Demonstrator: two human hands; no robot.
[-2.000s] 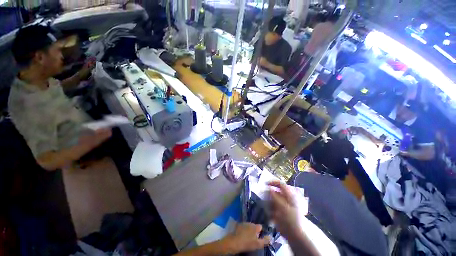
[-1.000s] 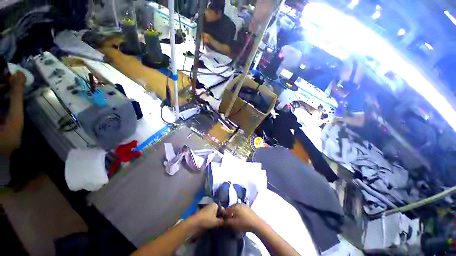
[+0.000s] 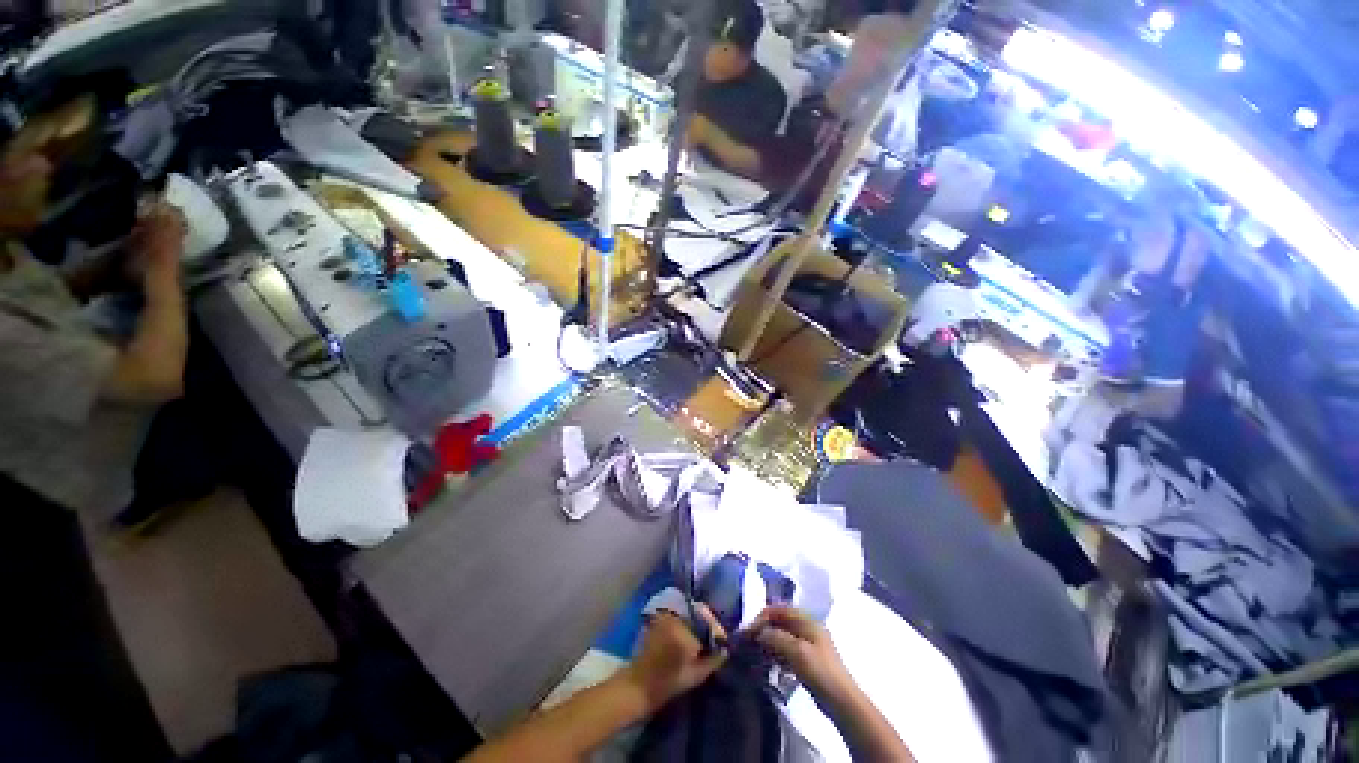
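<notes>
The dark part-sewn work (image 3: 713, 713) hangs at the bottom centre, below and between my hands. My left hand (image 3: 678, 651) is closed on its upper end, with a small dark thing at the fingertips that I cannot name. My right hand (image 3: 790, 638) is just to the right, fingertips pinched near the same work; whether they hold it is unclear. White cut pieces (image 3: 797, 540) lie just beyond my hands. Narrow pale fabric strips (image 3: 634, 485) lie in a loose heap on the grey board (image 3: 507, 581).
A large dark grey panel (image 3: 954, 559) lies at the right. A grey-ended sewing machine (image 3: 410, 365), white cloth (image 3: 353, 489) and red cloth (image 3: 455, 447) are at the left. A cardboard box (image 3: 820, 321) stands beyond. Other people sit at left, back and right.
My hands have come together from apart, and my right hand has left the white pieces. Since a second ago they have parted slightly. The camera view has shifted.
</notes>
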